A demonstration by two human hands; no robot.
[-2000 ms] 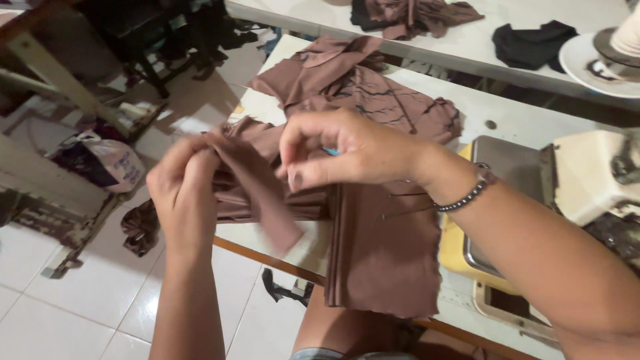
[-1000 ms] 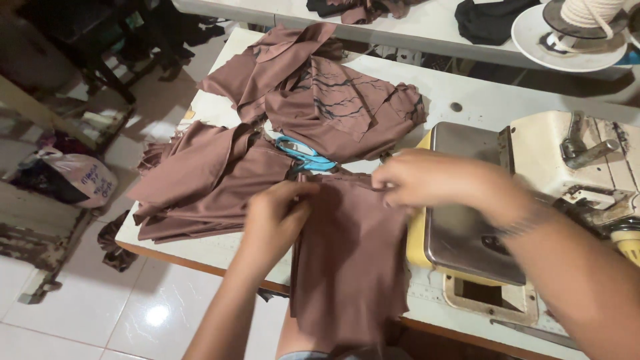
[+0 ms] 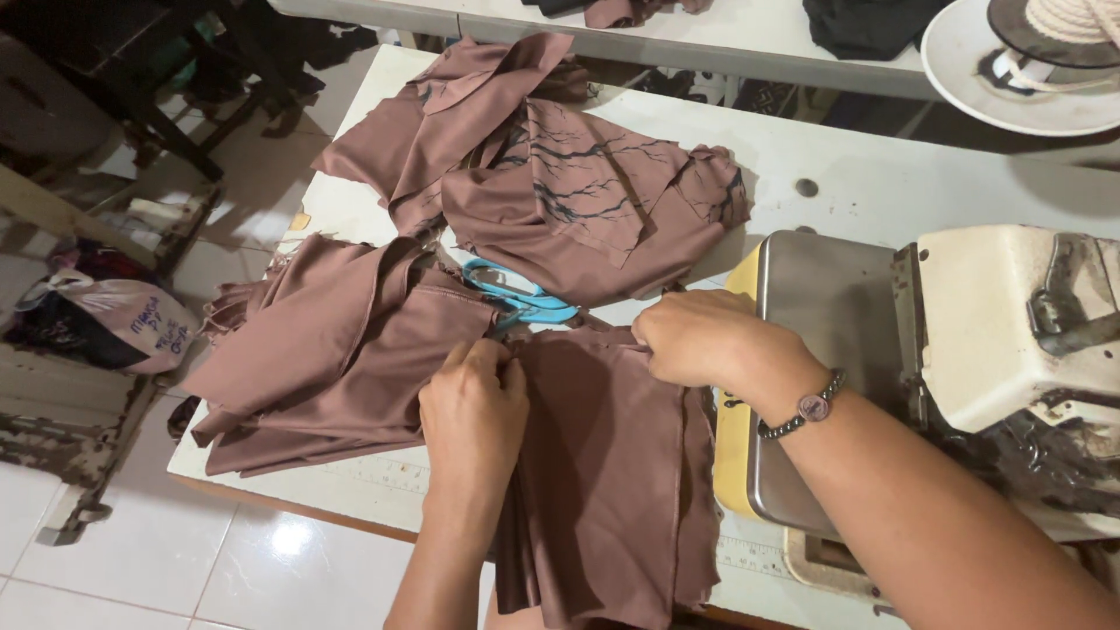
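Note:
My left hand [image 3: 475,402] pinches the upper left corner of a stack of brown fabric pieces [image 3: 604,472] that hangs over the table's front edge. On the stack's upper right corner, my right hand [image 3: 709,337], with a beaded bracelet at the wrist, grips the cloth between thumb and fingers. Just beyond my hands lie scissors with blue handles [image 3: 525,306], their blades hidden under fabric. A folded pile of brown fabric [image 3: 350,350] rests left of my left hand. Farther back is a loose heap of brown fabric [image 3: 577,192], partly printed with black branches.
A cream industrial sewing machine [image 3: 1006,324] with a yellow-sided metal cover [image 3: 818,376] stands at the right. Behind is a second white table [image 3: 744,57] with black cloth [image 3: 866,26] and a thread stand's white dish [image 3: 1032,96]. A tied bundle [image 3: 114,315] sits at the left.
Two seconds ago my hands were raised with a brown strip in the left one; now both are down at the top corners of the stack. The scissors, mostly covered then, show plainly.

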